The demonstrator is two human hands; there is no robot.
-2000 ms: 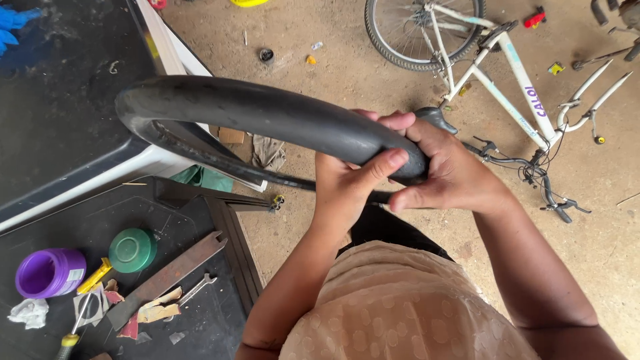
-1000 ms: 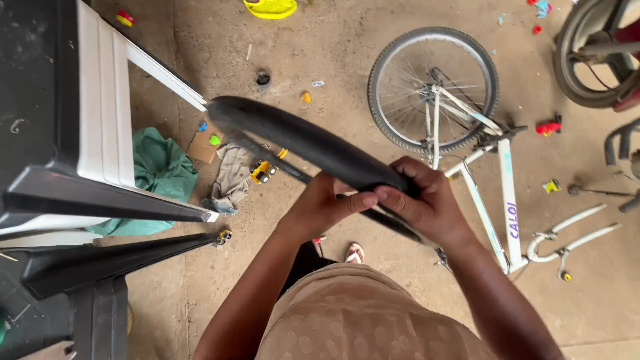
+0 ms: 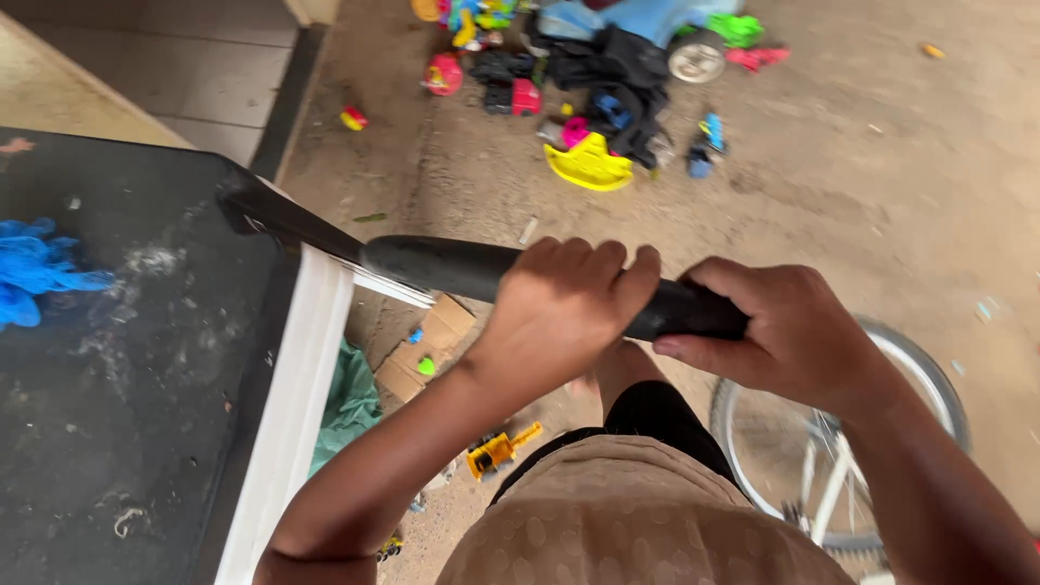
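A black rubber bicycle inner tube [image 3: 447,264], plump as if inflated, runs across the middle in front of my body. Over its middle my left hand [image 3: 569,305] is closed, knuckles up. My right hand [image 3: 756,321] grips the tube at its right end, thumb below and fingers above. The far left part of the tube lies beside the corner of the black-topped surface. Its lower side is mostly hidden from this angle.
At left stands a black surface [image 3: 97,390] with a white side and blue netting [image 3: 41,272] on it. A bicycle wheel [image 3: 946,390] lies at lower right. Toys, a yellow plastic piece [image 3: 591,165], cardboard [image 3: 426,345] and green cloth [image 3: 349,406] are on the floor.
My left hand has gone from gripping beside my right hand to lying over the tube, knuckles up. The view has swung toward the toys and the black surface.
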